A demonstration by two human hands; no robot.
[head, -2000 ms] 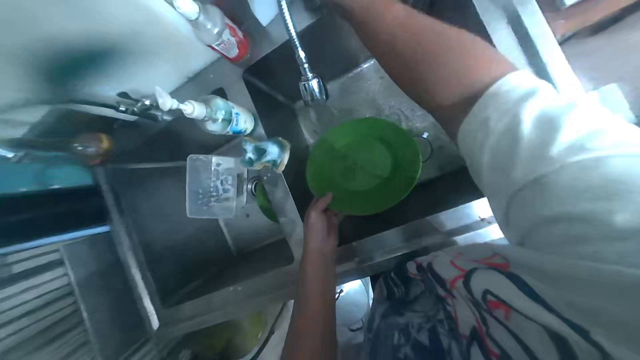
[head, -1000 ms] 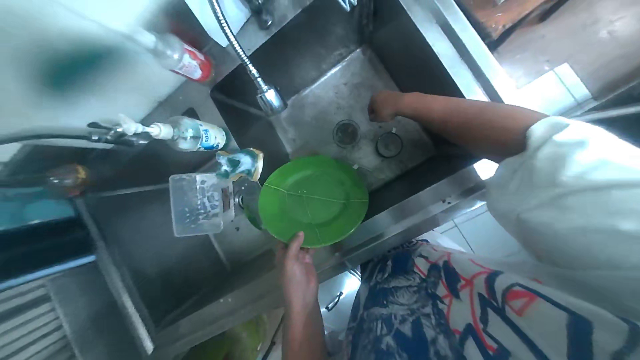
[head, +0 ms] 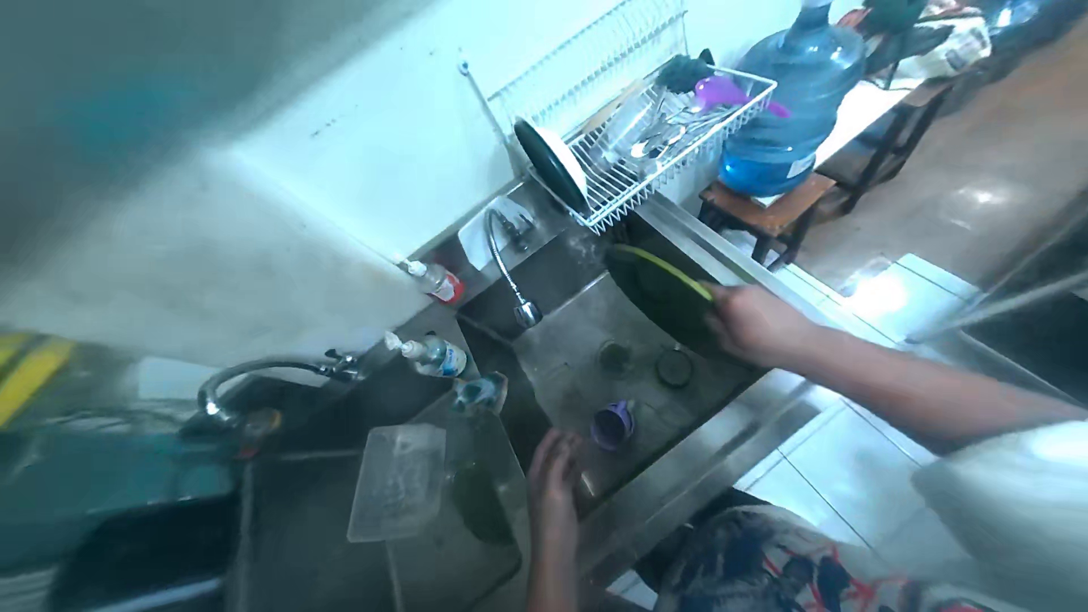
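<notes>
My right hand (head: 752,327) grips the rim of a green plate (head: 667,297), which is tilted on edge over the right side of the metal sink basin (head: 561,365). My left hand (head: 557,463) is over the basin's near left edge, fingers slightly apart, with nothing seen in it. Just right of it a purple cup (head: 612,425) lies in the basin. The drain (head: 614,357) and a round dark ring-like thing (head: 674,367) are on the basin floor. A flexible metal faucet (head: 526,314) hangs over the basin.
A white wire dish rack (head: 633,183) holds plates and utensils beyond the sink. Soap bottles (head: 442,355) and a sponge (head: 480,393) stand on the ledge. A clear plastic container (head: 398,483) is over the left basin. A large blue water jug (head: 790,110) stands on a wooden stool (head: 769,208).
The green plate has passed from my left hand to my right hand and moved to the right side of the basin. The purple cup now shows. The view has swung up toward the dish rack.
</notes>
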